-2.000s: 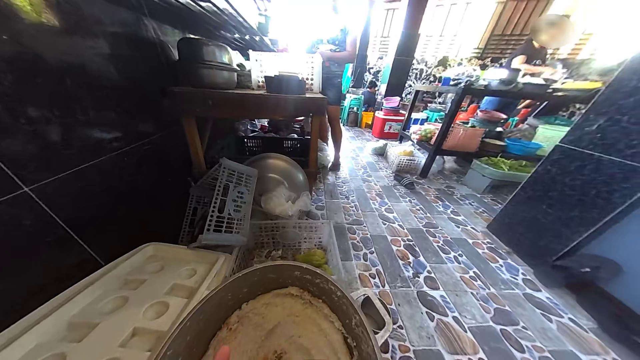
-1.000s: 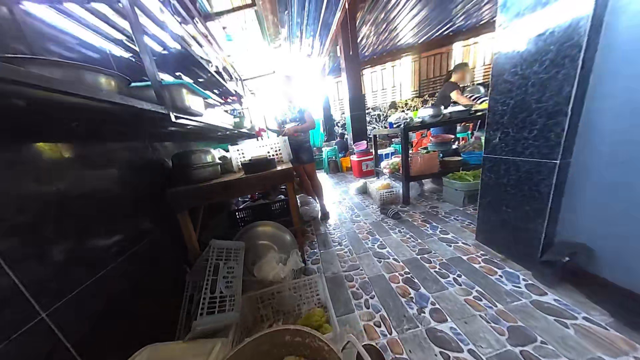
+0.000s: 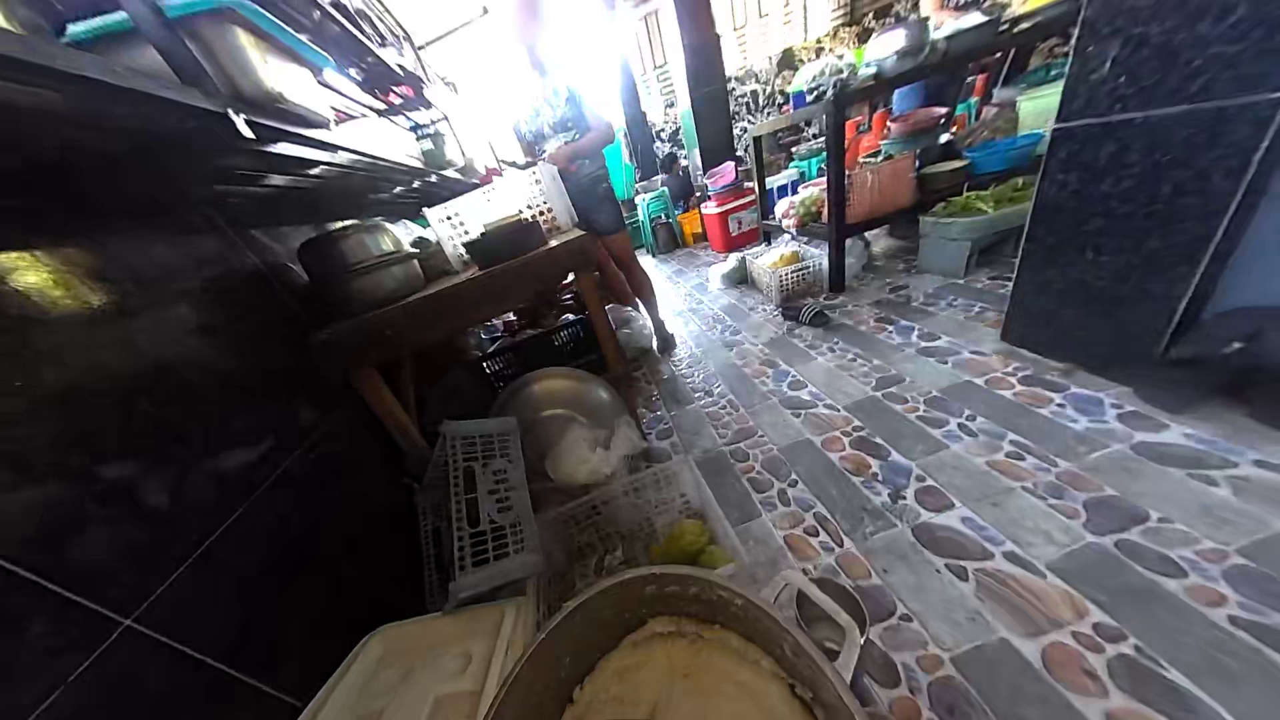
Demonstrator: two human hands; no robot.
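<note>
Neither my left hand nor my right hand shows in the head view. At the bottom centre stands a large metal pot with a pale, dough-like mass inside, its lower part cut off by the frame edge. A metal loop handle sticks out on its right side, above a small metal container. Left of the pot lies an off-white plastic lid or box. Just beyond the pot is a plastic crate with yellow-green produce in it.
A grey crate and a metal basin stand before a wooden table with pots. A person stands beyond it. A slipper lies on the tiled floor; a laden rack and tiled pillar are on the right.
The fingertip seen at the pot's lower edge two seconds ago is out of view. The view tilted up, then partly down again.
</note>
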